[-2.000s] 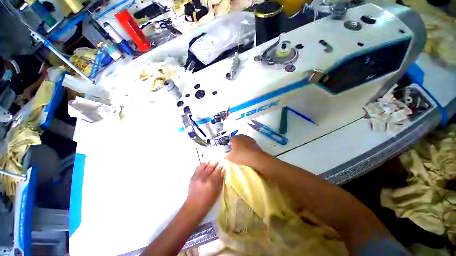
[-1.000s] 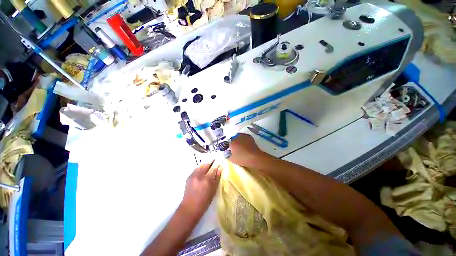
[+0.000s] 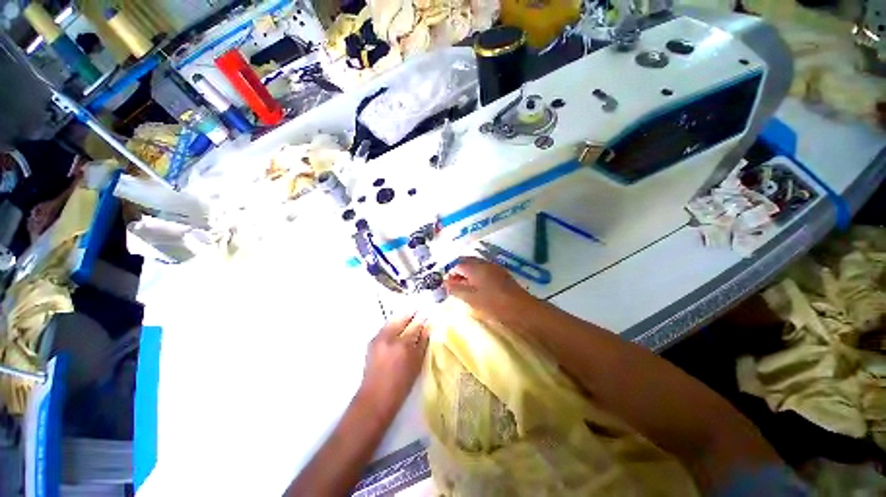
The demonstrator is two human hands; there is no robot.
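A pale yellow garment piece (image 3: 486,388) runs from the needle area down over the table's front edge toward my lap. The white sewing machine (image 3: 544,146) stands over it, with its presser foot area (image 3: 427,281) at the left end of the head. My left hand (image 3: 396,351) lies on the cloth's edge just in front of the needle, fingertips pressed on it. My right hand (image 3: 478,284) is beside the needle on the right, fingers bent at the cloth. The cloth under the presser foot is washed out by glare and hidden by fingers.
Blue snips (image 3: 520,264), a dark green tool (image 3: 541,239) and a blue pen (image 3: 573,228) lie on the machine bed. White scraps (image 3: 738,209) sit by the accessory tray at the right. A black thread cone (image 3: 501,66) and a clear plastic bag (image 3: 418,95) are behind the head.
The view has shifted slightly. My right hand's fingers have opened a little beside the needle. My left hand stays at the cloth near the needle.
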